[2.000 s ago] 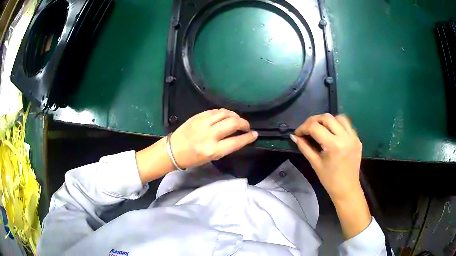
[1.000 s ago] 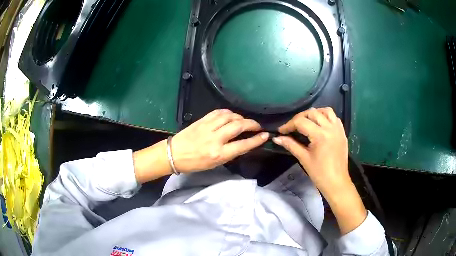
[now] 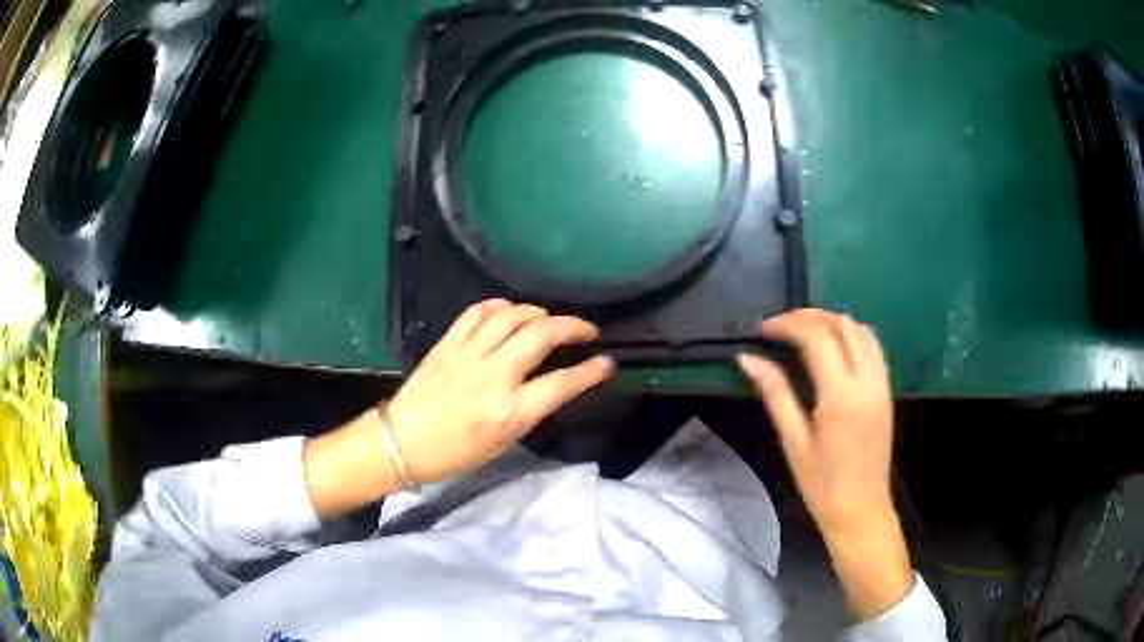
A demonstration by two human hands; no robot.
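Observation:
A square black frame (image 3: 420,291) with a large round opening lies flat on the green bench, its near side along the bench's front edge. A thin black strip (image 3: 677,344) runs along that near side between my hands; its ends are hidden or hard to tell from the frame. My left hand (image 3: 508,376), with a bracelet at the wrist, has thumb and fingertips closed around the near edge, left of its middle. My right hand (image 3: 828,401) is at the near right corner, thumb and fingers apart, fingertips at the edge. Nothing held shows in it.
Stacked black frames (image 3: 94,245) stand tilted at the left of the green bench (image 3: 903,188). Another black stack (image 3: 1110,188) is at the far right. Yellow ribbon waste (image 3: 44,477) hangs in a heap at the far left. A small object lies at the top edge.
The fingertips were close together at the near edge; now they are well apart, the right hand towards the right corner and its thumb and fingers spread. More of the frame's far side shows.

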